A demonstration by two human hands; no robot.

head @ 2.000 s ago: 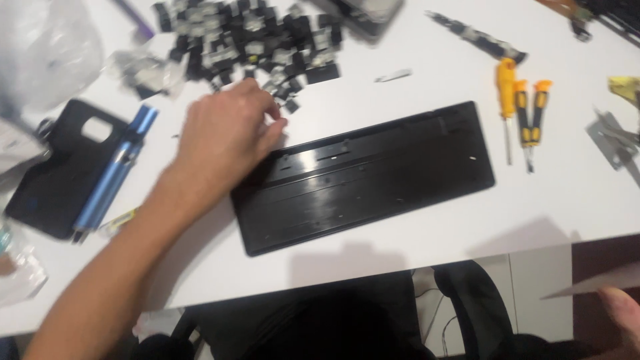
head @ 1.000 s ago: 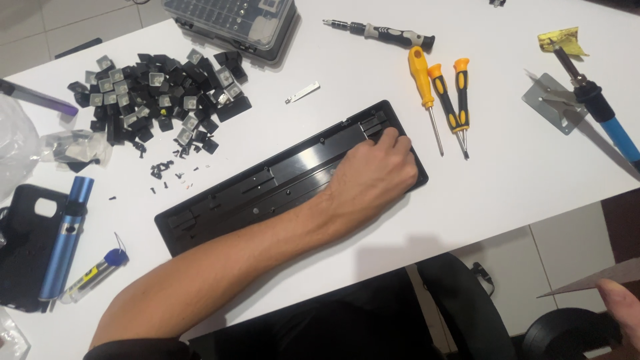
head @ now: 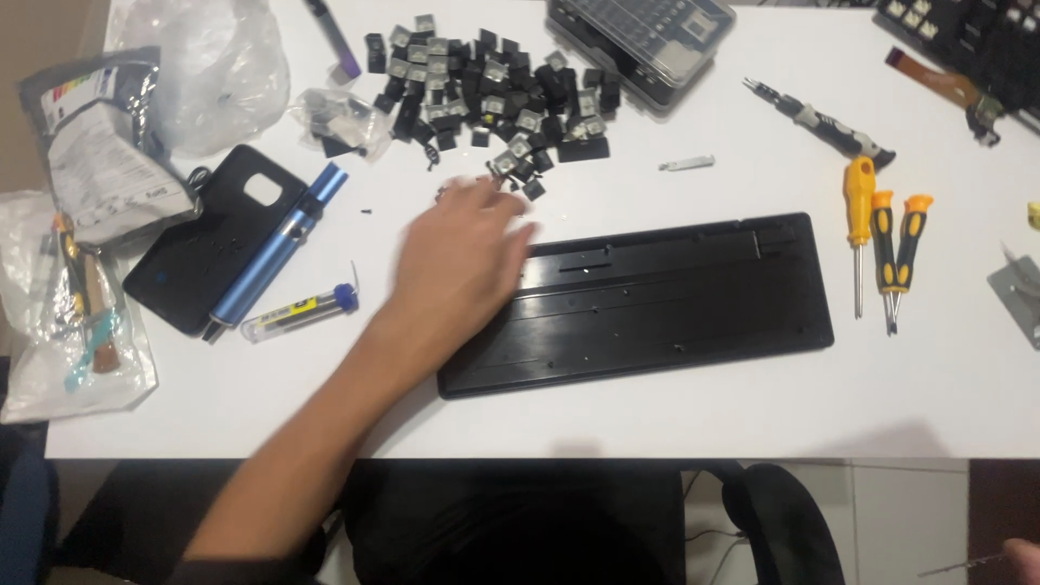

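Observation:
My left hand [head: 463, 244] is blurred, reaching over the upper left corner of a black plastic keyboard case [head: 650, 309]. Its fingertips point down at the table beside the near edge of a heap of black and clear keycaps [head: 496, 89]; whether they pinch anything is hidden. The case lies flat, its ribbed inside facing up, with small specks on it. Only the fingers of my right hand [head: 1022, 561] show, at the lower right edge, on a thin flat piece [head: 963, 566] seen nearly edge-on.
Yellow-handled screwdrivers [head: 860, 203] and a grey-black driver [head: 821, 122] lie right. A clear-lidded case [head: 650, 41] stands behind. To the left are a black phone case [head: 211, 236], a blue pen-shaped tool [head: 276, 252], a solder tube [head: 301, 313] and plastic bags [head: 203, 73].
One second ago my left hand was over the right end of the keyboard case; now it is past the left end, near the keycaps. The view has shifted.

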